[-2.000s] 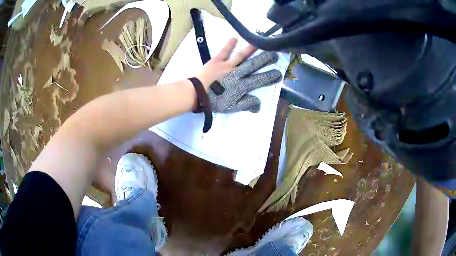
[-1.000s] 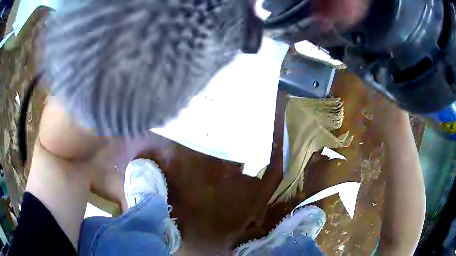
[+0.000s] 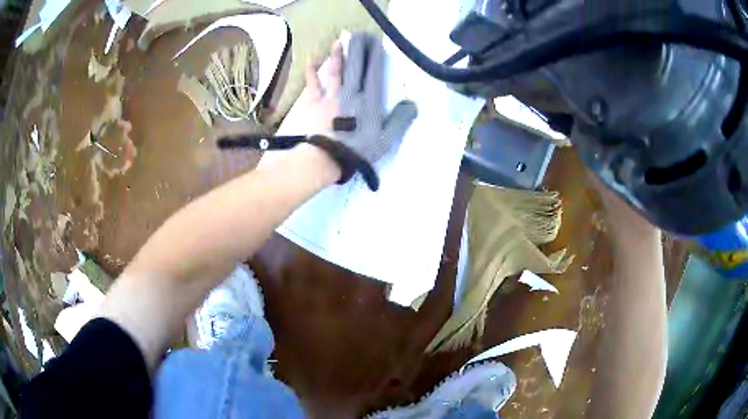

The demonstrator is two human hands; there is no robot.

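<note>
My left hand (image 3: 361,114), in a grey mesh glove with some fingers bare and a dark wrist strap, lies flat with fingers spread on the white paper marker (image 3: 385,213) over the fabric stack. The cutting machine (image 3: 623,98), a large grey-black motor body, stands at the upper right. Its metal base plate (image 3: 513,151) shows at the right edge of the stack. My right forearm reaches up behind the motor; my right hand is hidden by the machine. Fringed tan offcuts (image 3: 504,237) lie just below the base plate.
A black cable (image 3: 426,67) crosses above the work. A fanned offcut (image 3: 232,82) and curved paper scrap (image 3: 275,49) lie upper left. Another paper scrap (image 3: 558,348) lies near my right shoe. White scraps (image 3: 78,303) lie at the left. The brown table (image 3: 328,327) has peeling patches.
My left hand was raised close to the camera one second ago; it is now back down on the paper, farther up and left than two seconds ago. The machine's base plate stays in about the same place.
</note>
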